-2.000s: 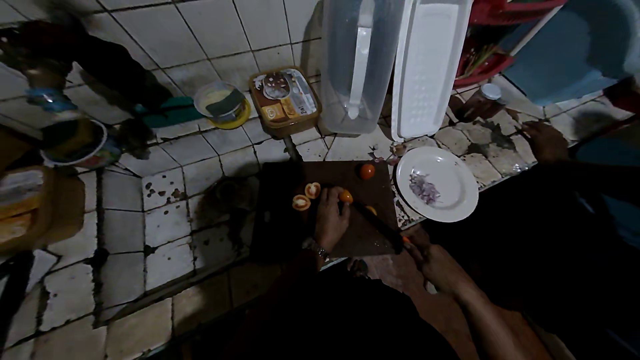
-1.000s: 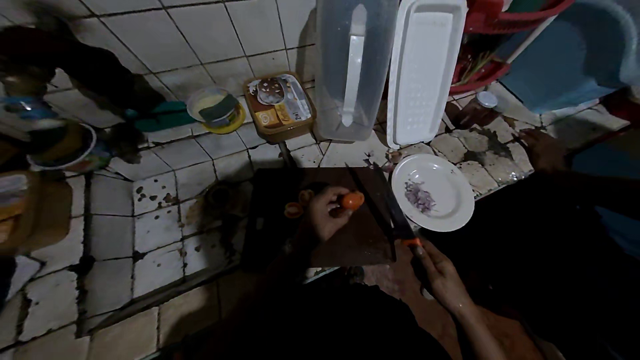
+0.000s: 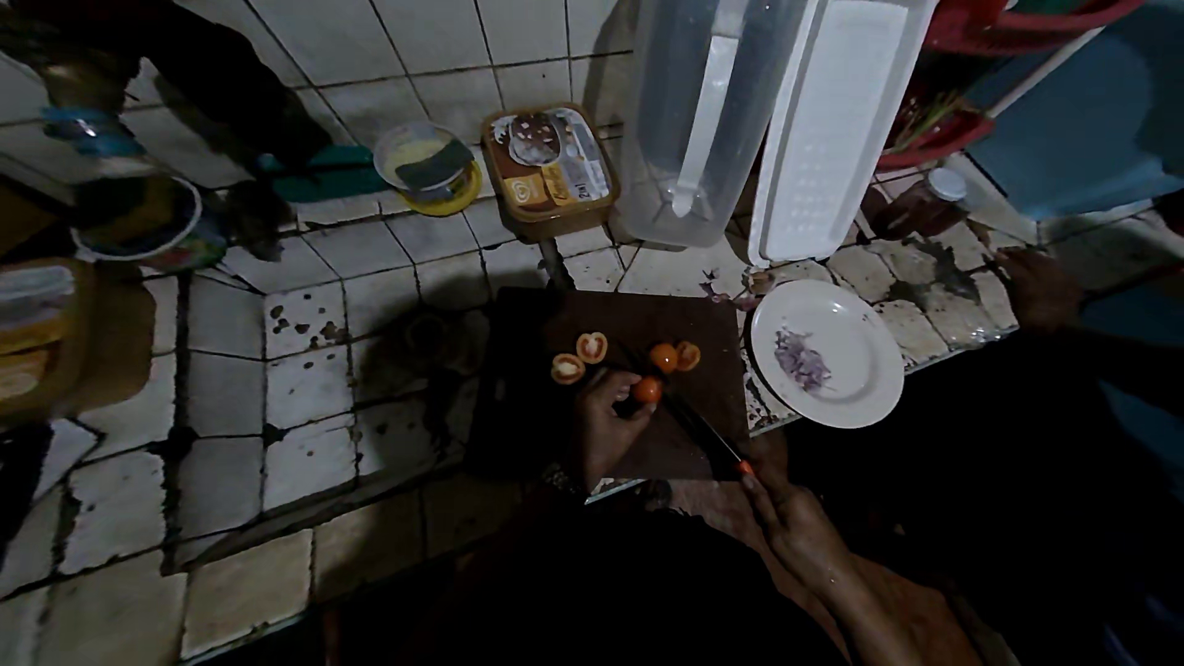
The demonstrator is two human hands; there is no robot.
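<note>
My left hand [image 3: 610, 421] pinches a small tomato piece [image 3: 647, 390] between thumb and fingers over the dark cutting board [image 3: 573, 310]. The knife [image 3: 708, 427] lies low over the board's right part; my right hand [image 3: 786, 518] grips its orange-marked handle. Two cut tomato halves [image 3: 580, 359] rest face up left of my left hand. Beyond the held piece, a rounded tomato piece [image 3: 664, 357] touches another tomato piece [image 3: 687, 356]. A white plate [image 3: 865, 370] with chopped purple onion [image 3: 801, 361] stands right of the board.
Behind the board are a lidded plastic tub [image 3: 550, 217], a bowl with a sponge [image 3: 425, 166], a clear plastic container [image 3: 666, 139] and an upright white tray [image 3: 823, 139]. Left is a tiled basin [image 3: 305, 398]. Another person's hand [image 3: 1041, 282] rests on the counter at right.
My left hand, lifted with a tomato one second ago, is lower over the board. Two tomato pieces now lie together beyond it. The knife has moved left and lower relative to the plate.
</note>
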